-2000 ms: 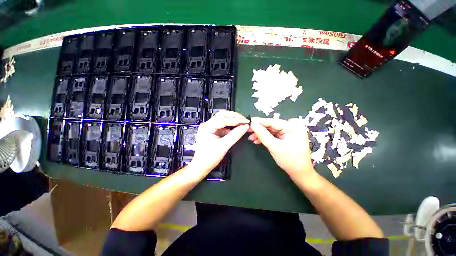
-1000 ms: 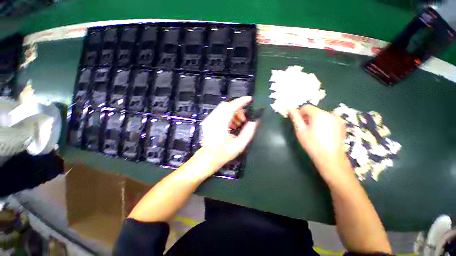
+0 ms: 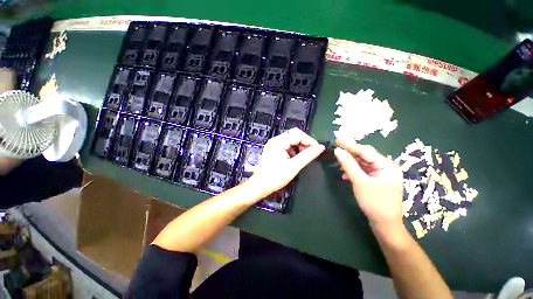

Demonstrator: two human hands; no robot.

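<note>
A small dark piece is between the fingertips of both hands, over the bench right of the tray's lower right part; its exact shape is too small to tell. My left hand pinches its left end. My right hand has thumb and finger at its right side. The black blister tray holds housings in three rows; my left hand hides part of its lower right corner. A white pile of liner scraps lies above my right hand. A mixed black and cream pile lies right of it.
A dark slab with a red image stands at the upper right. A white fan is at the left edge, with another person's arm beside it. A black tray stack is at the upper left. A cardboard box is below the bench.
My right hand has moved from the white pile back to my left hand's fingertips, at the dark piece. The whole view has shifted, showing more of the left side.
</note>
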